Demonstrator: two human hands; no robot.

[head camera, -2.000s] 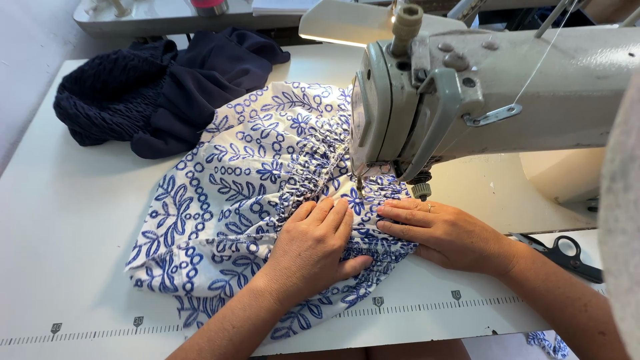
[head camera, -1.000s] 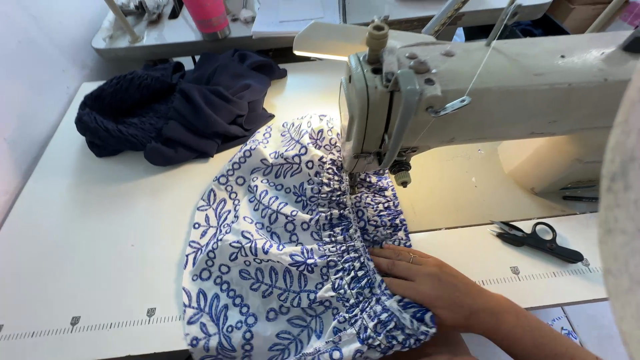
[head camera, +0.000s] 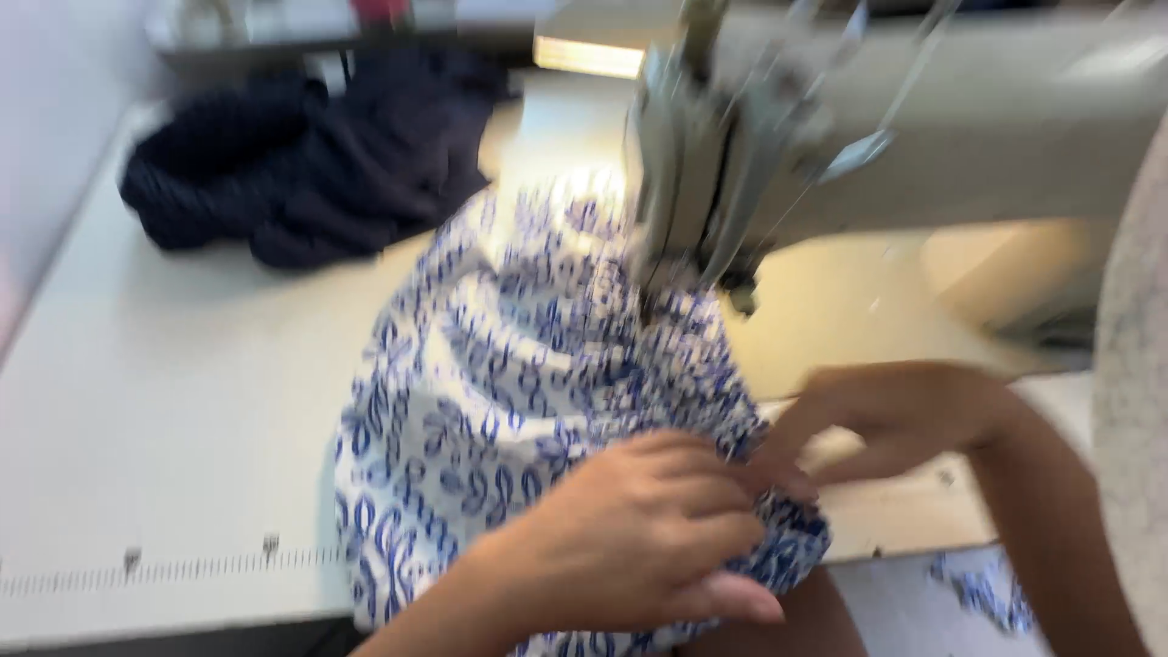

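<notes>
Blue-and-white patterned fabric (head camera: 511, 392), gathered along its right side, lies under the needle area of a sewing machine (head camera: 703, 173) and drapes to the table's front edge. My left hand (head camera: 639, 529) rests on the gathered part near the front, fingers bent; whether it grips the cloth is unclear from blur. My right hand (head camera: 849, 429) is arched at the right edge of the fabric, its thumb and fingertips pinching the gathered cloth close to my left fingers. The needle and presser foot are too blurred to make out.
Dark navy fabric (head camera: 365, 164) lies bunched at the back left of the white table (head camera: 182, 392). A printed ruler scale (head camera: 201, 568) runs along the front edge. A lit lamp (head camera: 589, 57) is beside the machine head. Patterned cloth (head camera: 985, 589) shows below the table at right.
My left hand, out of view a second ago, is back on the fabric. My right hand has lifted from lying on the cloth to an arched pinch at its edge. The view is blurred by motion.
</notes>
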